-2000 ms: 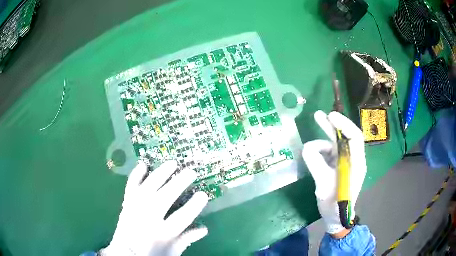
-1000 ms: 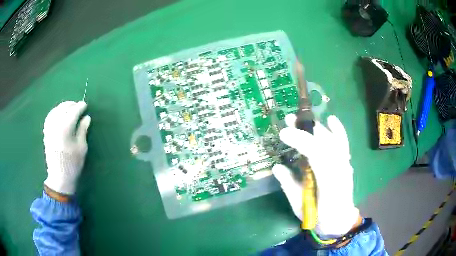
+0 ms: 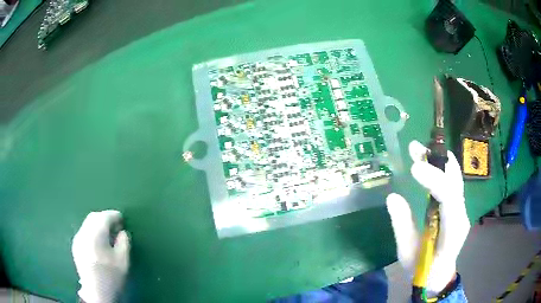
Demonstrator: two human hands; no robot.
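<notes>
A green circuit board (image 3: pixel 290 130) crowded with small parts lies on the green mat, framed by a pale translucent template (image 3: pixel 206 112) with a round ring tab on two sides. My gloved right hand (image 3: pixel 442 207) holds the soldering iron (image 3: pixel 428 242) by its yellow handle, right of the board. Its dark barrel points away from me, beside the stand. My gloved left hand (image 3: pixel 104 257) is low at the left, off the board, with fingers curled. I cannot tell whether it still holds the thin solder strand.
The dark iron stand (image 3: pixel 474 109) with a whitish crusted mouth and a yellow sponge (image 3: pixel 476 157) stands at the right. Beyond are a black box-shaped unit (image 3: pixel 449 26) with a cord and a blue-handled tool (image 3: pixel 517 133). Another board (image 3: pixel 62 18) lies on the dark belt at the upper left.
My left hand left the board, took up the thin strand, then moved nearer me; the strand no longer shows. My right hand passed over the board and is back right beside the stand.
</notes>
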